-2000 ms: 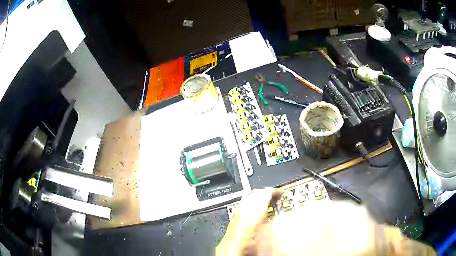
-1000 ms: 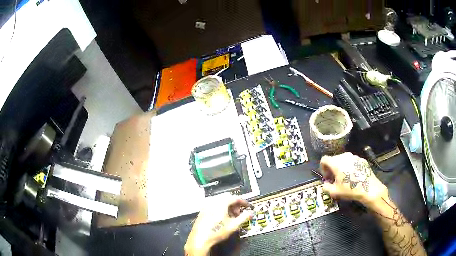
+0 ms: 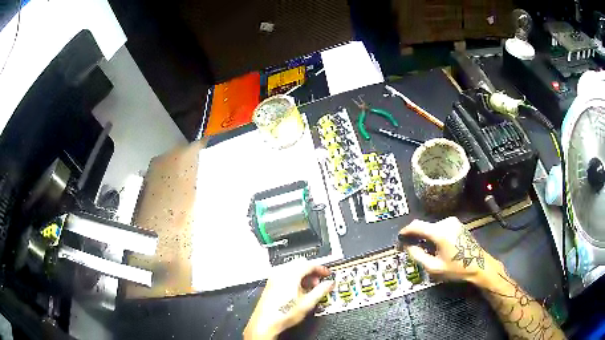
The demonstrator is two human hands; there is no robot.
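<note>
A PCB panel (image 3: pixel 369 284), a strip of small boards with yellow and black parts facing up, lies on the black mat along the front edge of the brown board. My left hand (image 3: pixel 285 299) grips its left end between thumb and fingers. My right hand (image 3: pixel 441 251) is over its right end, fingers closed around a dark pen-shaped tool (image 3: pixel 412 242). The tool is mostly hidden by my fingers, and I cannot tell whether its tip touches the panel. My right hand covers part of the panel's right end.
A solder spool (image 3: pixel 284 216) stands on white paper (image 3: pixel 222 199). Two loose panels (image 3: pixel 341 156) (image 3: pixel 385 187), green cutters (image 3: pixel 377 119) and a rough round pot (image 3: pixel 439 174) are behind the strip. The soldering station (image 3: pixel 494 143) and fan (image 3: pixel 587 172) are right, conveyor rails (image 3: pixel 109 246) left.
The panel has come fully into view between both hands. My right hand has taken the dark tool from the mat and moved slightly left over the panel. My left hand stays at its left end.
</note>
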